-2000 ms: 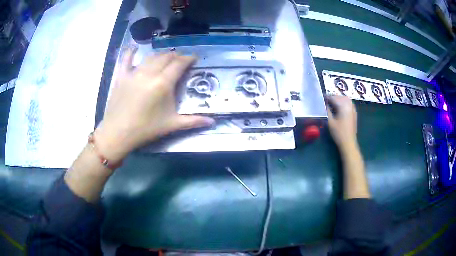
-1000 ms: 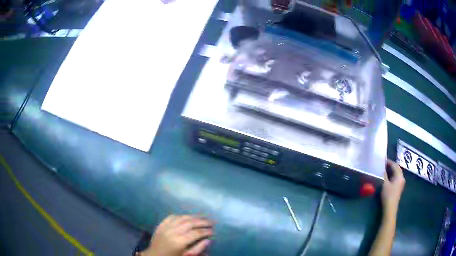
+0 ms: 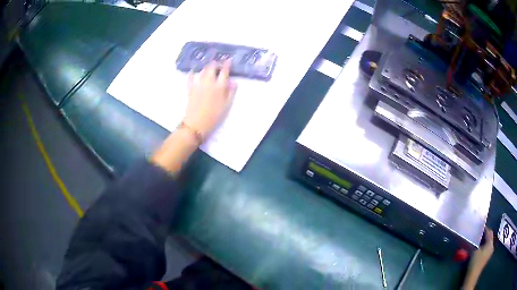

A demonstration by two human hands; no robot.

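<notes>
A grey three-ring panel is over the white sheet, left of the machine. My left hand grips its near long edge, with the fingertips over the middle ring. Whether the panel touches the sheet is unclear. Another three-ring panel shows in the fixture on the silver benchtop machine, under the orange-copper machine head. My right hand is at the machine's front right corner beside the red button. Its fingers are partly hidden and its wrist is cut off by the bottom edge.
A labelled block sits before the fixture. The control panel faces me. A thin metal rod and a cable lie on the green bench before the machine. Another panel is at the right edge.
The view has swung left. My left hand has gone from the fixture, past the bench front, to the sheet and taken hold of a panel. The machine head now covers the fixture's rear.
</notes>
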